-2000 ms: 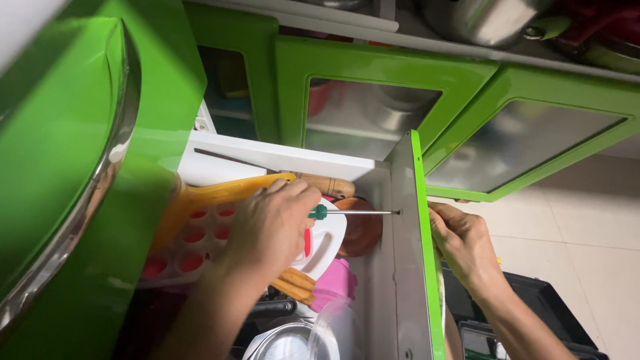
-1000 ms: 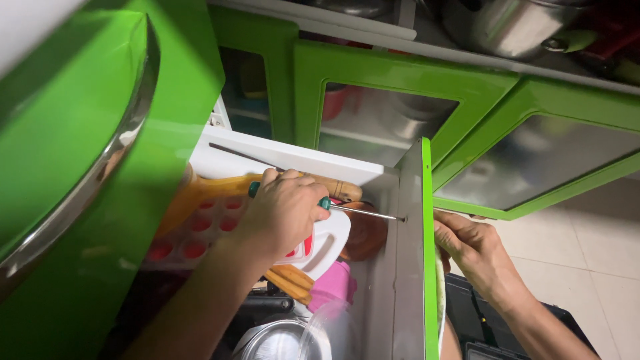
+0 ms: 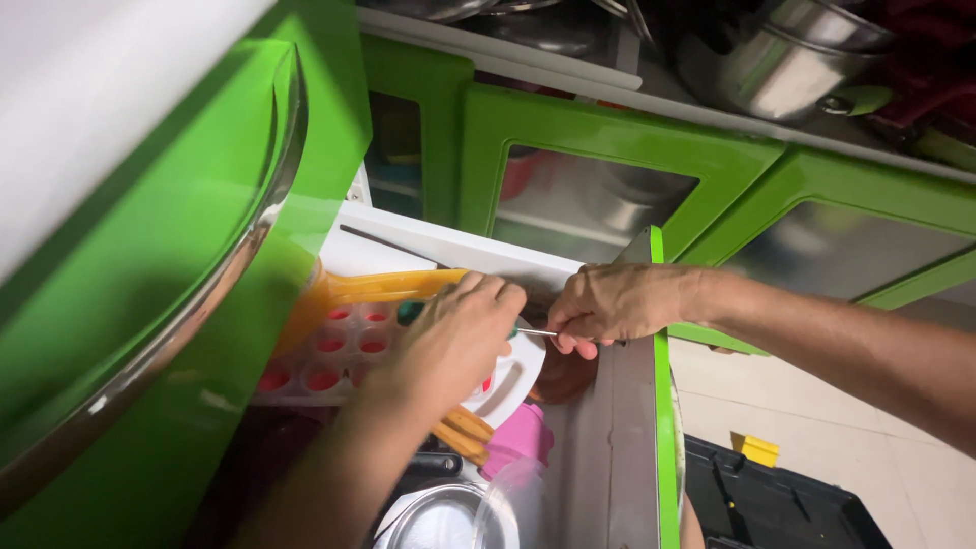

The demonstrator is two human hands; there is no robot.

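My left hand (image 3: pixel 467 328) is closed around the green handle of a screwdriver (image 3: pixel 540 332), whose metal shaft points right toward the inside of the drawer front (image 3: pixel 621 427). Reaching over the green edge of that front, my right hand (image 3: pixel 602 309) pinches the shaft near its tip with the fingers. The tip itself is hidden by those fingers. Beneath my hands, the open drawer holds an orange plastic utensil (image 3: pixel 389 285), a clear tray with red-bottomed cups (image 3: pixel 329 345), a white plastic piece (image 3: pixel 522 370) and a pink item (image 3: pixel 522 438).
Green cabinet doors (image 3: pixel 610 122) with frosted panes stand behind the drawer, below a shelf of metal pots (image 3: pixel 793 69). A green panel with a curved metal handle (image 3: pixel 259 221) is at left. On the tiled floor at lower right lies a black case (image 3: pixel 785 496) with a yellow latch.
My right hand has moved from the outer side of the drawer front to its inner side and taken hold of the screwdriver shaft. My left hand keeps its hold on the handle.
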